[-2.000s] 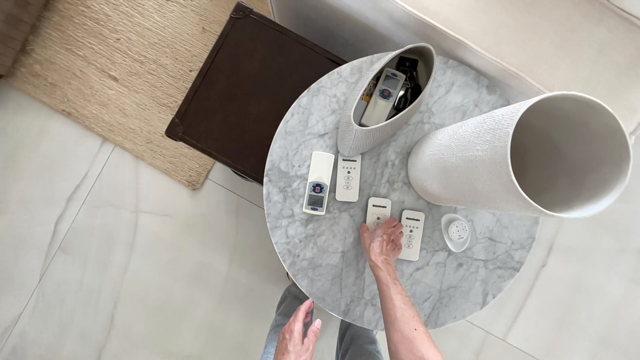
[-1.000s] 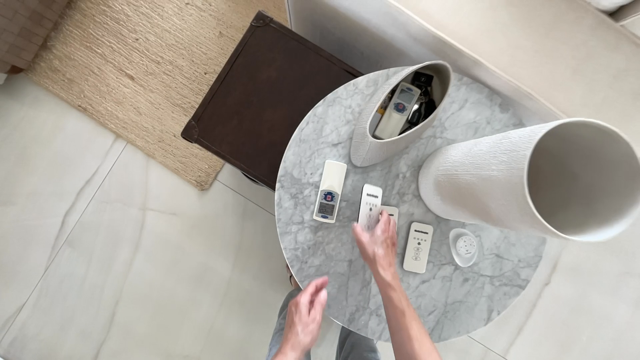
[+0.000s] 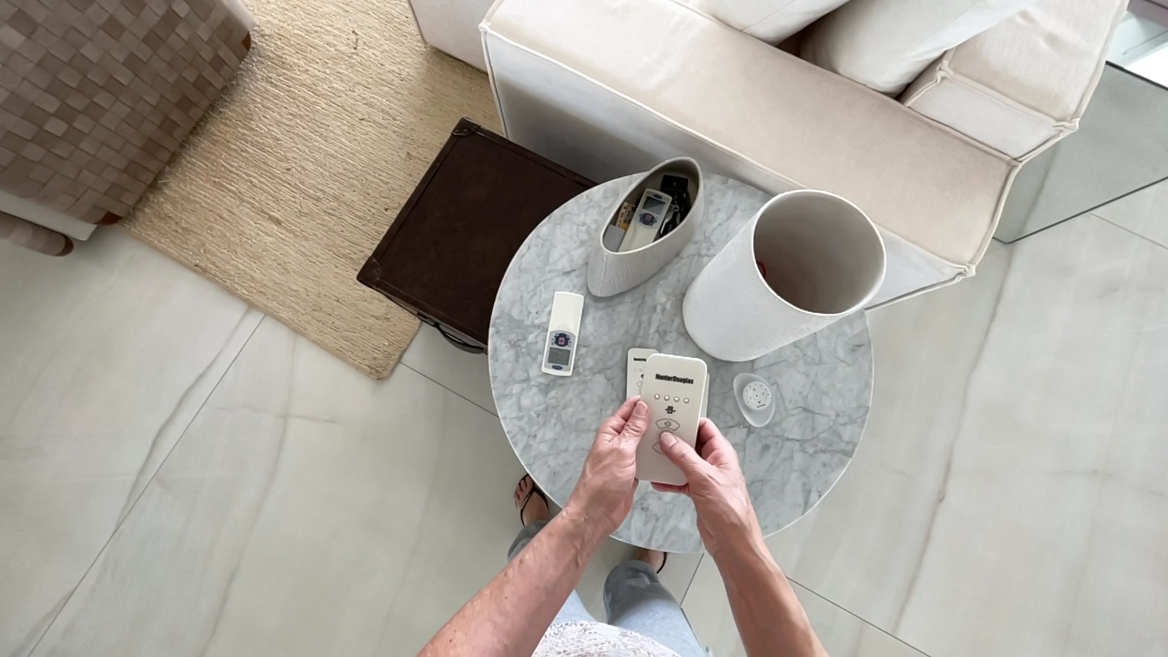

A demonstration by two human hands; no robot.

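My left hand (image 3: 613,461) and my right hand (image 3: 716,474) hold white Hunter Douglas remote controls (image 3: 673,401) between them, above the round marble table. One remote lies over at least one other, whose edge shows at its right; how many are stacked I cannot tell. Another white remote (image 3: 637,365) shows partly behind, at the upper left of the held ones. A white remote with a small display (image 3: 563,334) lies on the marble to the left. To the right sits a small white oval dish (image 3: 755,400) with a round speckled piece in it.
On the marble table (image 3: 538,265) stand a narrow oval vase (image 3: 639,269) holding a remote and other small things, and a wide white cylinder vase (image 3: 739,319). A dark brown trunk (image 3: 474,228) is at the left, a beige sofa (image 3: 730,119) behind, a woven rug (image 3: 319,182) beyond.
Both my hands have come together and now hold remotes above the table. A second earlier, my right hand was over remotes on the marble and my left hand was empty. The view has shifted.
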